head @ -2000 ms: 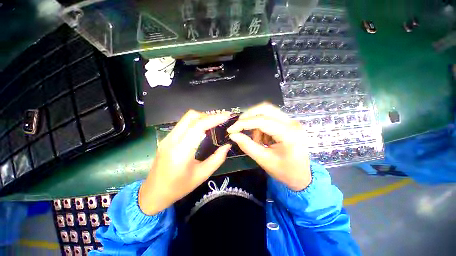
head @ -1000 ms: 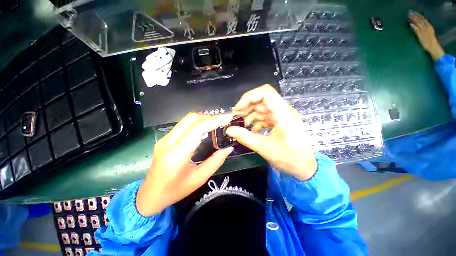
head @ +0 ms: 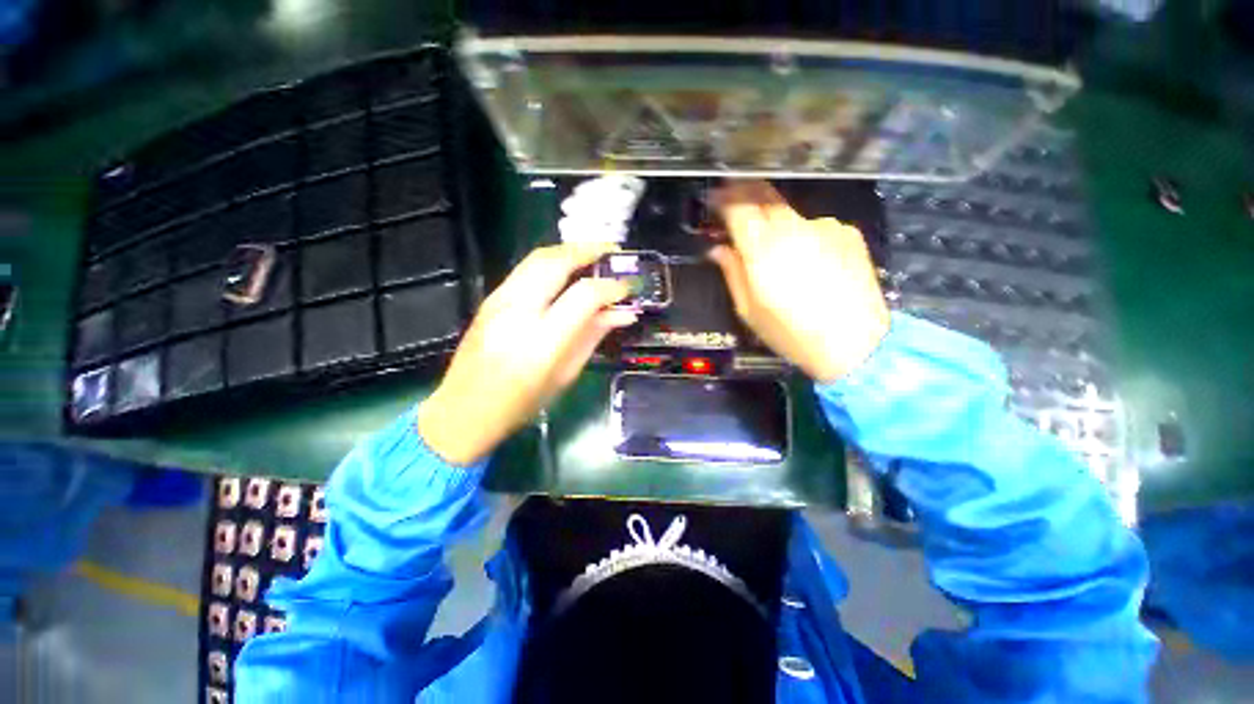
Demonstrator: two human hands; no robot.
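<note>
My left hand [head: 530, 337] pinches a watch case [head: 637, 279] between thumb and fingers, above the black fixture box [head: 695, 305]. The case has a light rim and small parts visible inside. My right hand [head: 802, 275] reaches over the right part of the box. Its fingertips are blurred at a dark watch case or nest [head: 700, 211] near the clear guard [head: 770, 117]; whether they grip it cannot be told. Red digits [head: 699, 366] glow on the box's front edge.
A glossy dark panel [head: 701, 417] lies in front of the box. A black compartment tray [head: 371, 248] at left holds one watch case [head: 249, 274]. A crumpled white patch [head: 600, 209] is on the box. The clear blister tray [head: 997, 261] is at right. A lower parts tray [head: 259, 578] is at lower left.
The view has shifted. My hands have come apart: my left hand keeps a case, while my right hand has moved forward to the back of the box. The other person's hand is no longer visible.
</note>
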